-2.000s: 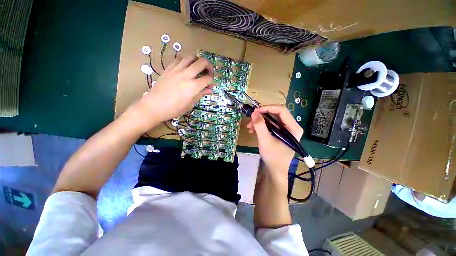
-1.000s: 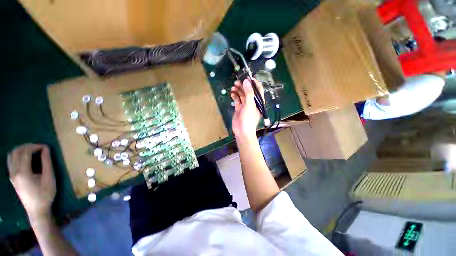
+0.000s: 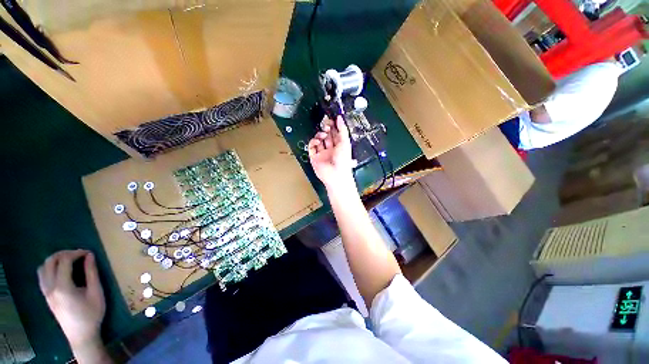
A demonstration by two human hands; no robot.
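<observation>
The green circuit board panel (image 3: 231,217) lies on the brown cardboard sheet (image 3: 285,167). Small white discs (image 3: 129,226) on dark wires spread from its left side. My left hand (image 3: 72,297) is on the dark green bench left of the sheet, empty, thumb and fingers apart. My right hand (image 3: 331,153) is away from the panel, palm up with fingers curled, at the black soldering unit (image 3: 364,131). A dark part shows by its fingertips; I cannot tell if the soldering iron is held.
A cardboard housing (image 3: 206,50) with dark fan grilles (image 3: 192,124) stands behind the panel. A pale jar (image 3: 287,97) and solder wire reel (image 3: 349,80) are near my right hand. An open carton (image 3: 448,78) stands at right; beyond it is another person's white sleeve (image 3: 587,103).
Two seconds ago both hands were at the panel, the right with the iron. They moved apart to the bench's left and the soldering unit. The view has turned right.
</observation>
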